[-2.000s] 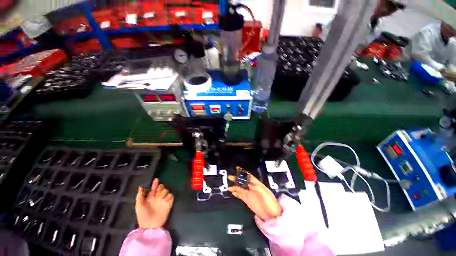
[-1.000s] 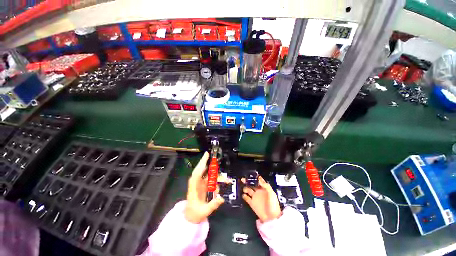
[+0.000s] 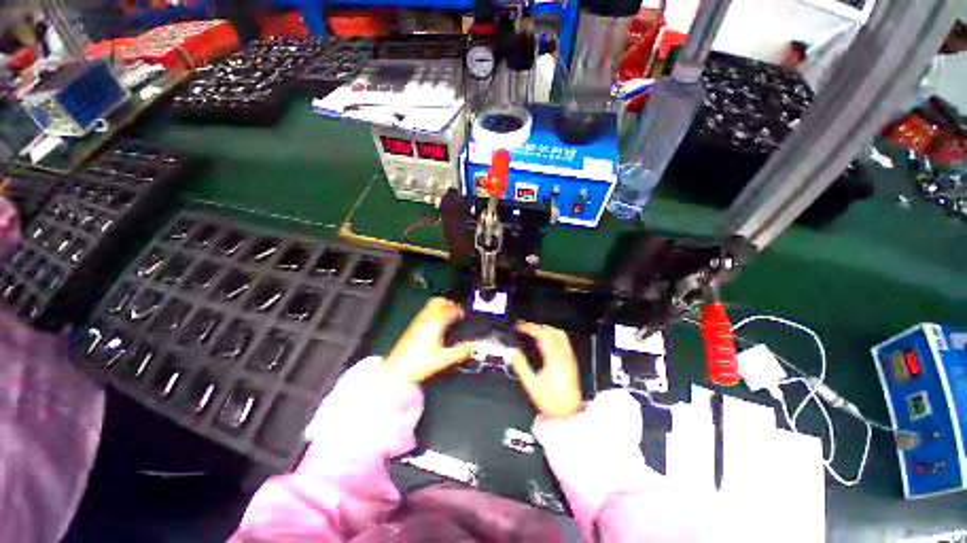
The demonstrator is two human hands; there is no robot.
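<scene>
My left hand [image 3: 426, 343] and my right hand [image 3: 550, 369] are at the left toggle-clamp fixture [image 3: 491, 304], one on each side of its nest. A small dark piece [image 3: 490, 328] lies between my fingertips at the nest; whether the fingers grip it is unclear. The left clamp's red handle [image 3: 497, 173] stands up, above a white pad. The right fixture [image 3: 638, 361] shows a white-outlined nest, and its red handle [image 3: 720, 344] points down. A small white part [image 3: 519, 439] lies on the bench in front of my right hand.
A compartment tray [image 3: 330, 344] with dark watch bodies is at left, with another tray beyond it. A power supply [image 3: 419, 159] and blue controller [image 3: 578, 159] stand behind the fixtures. White paper [image 3: 763, 467], a white cable [image 3: 829, 338] and another blue box [image 3: 920, 408] are at right.
The left clamp's red handle has swung from down to up. My left hand has let go of the handle area and moved to the nest. My right hand has brought the dark piece to the left nest.
</scene>
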